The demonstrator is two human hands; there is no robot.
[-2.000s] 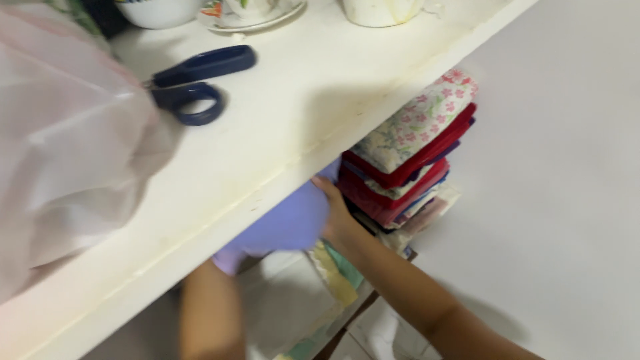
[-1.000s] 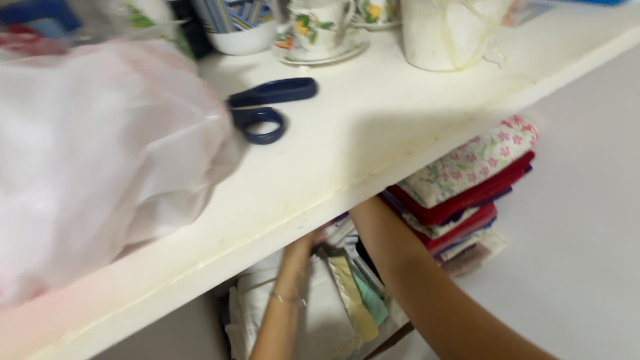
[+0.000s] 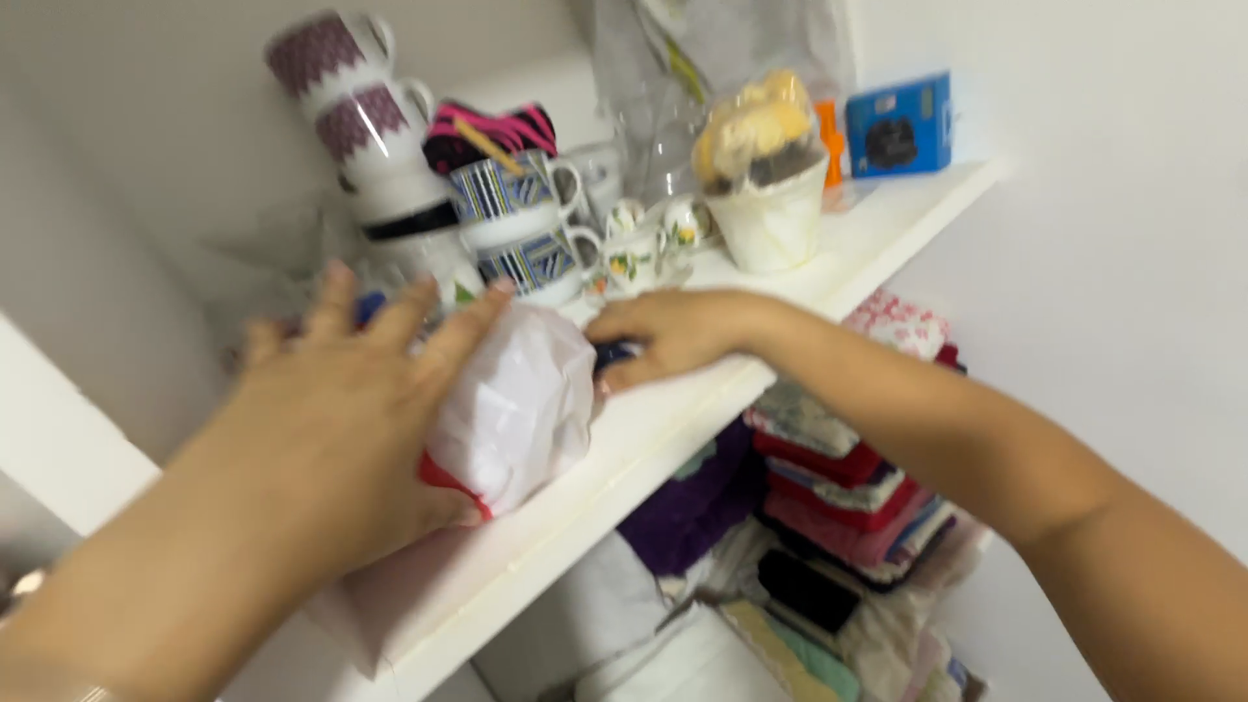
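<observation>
My left hand (image 3: 331,429) lies with spread fingers over a white plastic bag (image 3: 522,409) on the white shelf (image 3: 643,444); a red part of the bag shows by the thumb. Whether the fingers grip it is hidden. To the bag's right, my right hand (image 3: 673,331) reaches down over the dark blue handles of the scissors (image 3: 614,353), with the thumb and fingers around them. Most of the scissors is hidden by the hand and the bag. Just behind the right hand are floral cups (image 3: 632,255) and stacked blue-patterned cups (image 3: 531,263).
Purple-and-white mugs (image 3: 361,122) stand stacked at the back left. A white pot (image 3: 775,219) with a yellow item and a blue box (image 3: 899,127) are at the right. Below the shelf are folded cloths (image 3: 858,487), a purple cloth (image 3: 692,507) and a black object (image 3: 807,590).
Both hands have come up from below the shelf, the left to the plastic bag and the right to the scissors. The purple cloth now lies below. The view has shifted to show more of the upper shelf.
</observation>
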